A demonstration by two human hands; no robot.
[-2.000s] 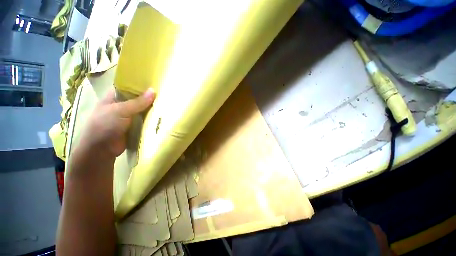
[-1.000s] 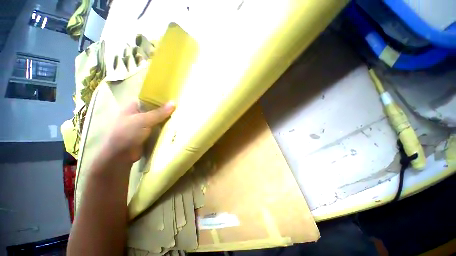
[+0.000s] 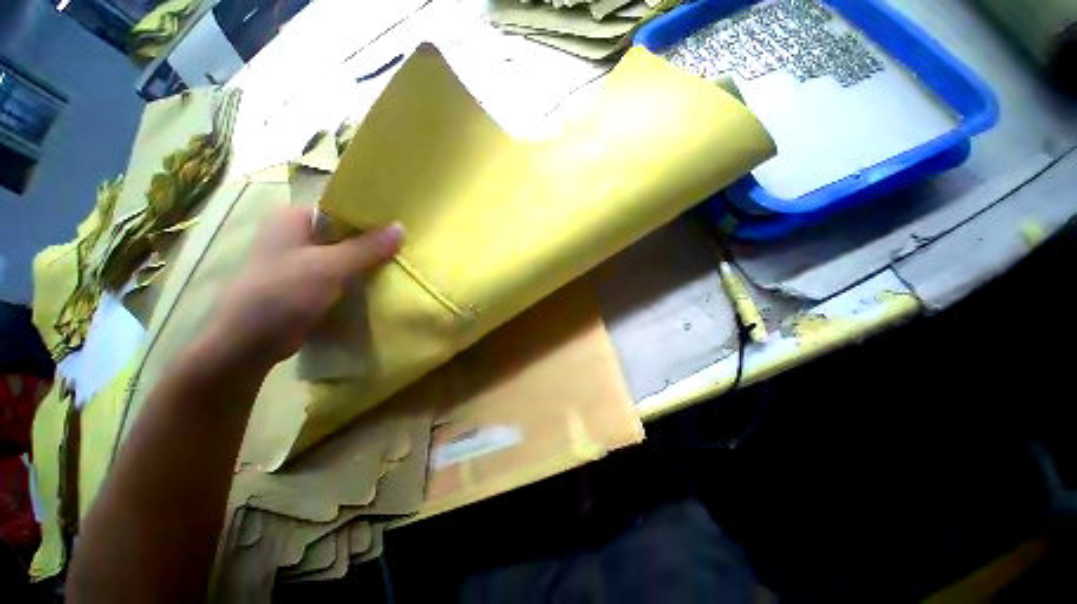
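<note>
My left hand grips the edge of a large limp yellow panel, thumb on top and fingers underneath. The panel is raised and folded over, with a short seam near my thumb. Its right end reaches the near-left edge of the blue tray. Below it, layered beige panel pieces lie in a stack at the table's front. My right hand is not in view.
The blue tray holds many small shiny metal pieces. A tan board with a label lies under the panel. A yellowish slim tool with a black cord lies at the table edge. More panel stacks stand at left and at the back.
The view has shifted, showing the whole blue tray. The held panel now appears shorter, its right end visible and its seam showing near my thumb. My left hand keeps its grip.
</note>
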